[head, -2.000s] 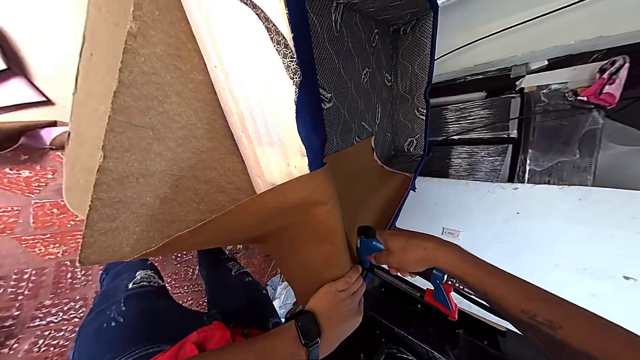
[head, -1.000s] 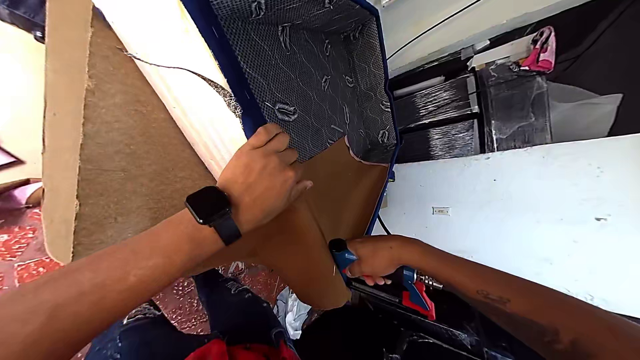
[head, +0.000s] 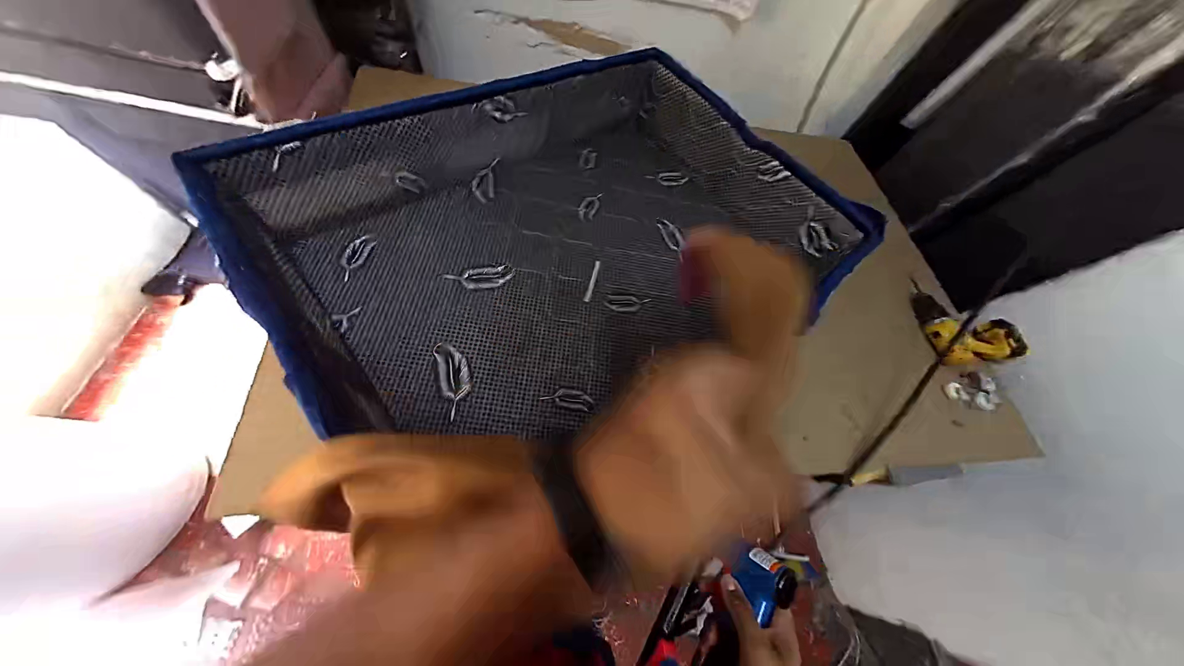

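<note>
My left hand (head: 689, 453), blurred, is raised in front of an upholstered open frame and is closed on a brown flexible sheet (head: 398, 462), whose folds show on both sides of the wrist. The frame has blue fabric edges and a dark lining (head: 518, 324) with a leaf pattern. At the bottom, my right hand (head: 758, 629) is closed around a blue handheld air tool (head: 766, 583), held below the frame; its nose is not clear.
Beneath the frame lies a brown board (head: 860, 388). A yellow cordless drill (head: 971, 340) and small white pieces (head: 971, 391) rest at its right side. A dark cord (head: 902, 416) crosses there. A pale wall or panel (head: 1073, 518) stands at right.
The brown sheet has come away from the frame's inside corner with my left hand. My right hand with the air tool is now lower and apart from the frame. The view has swung strongly.
</note>
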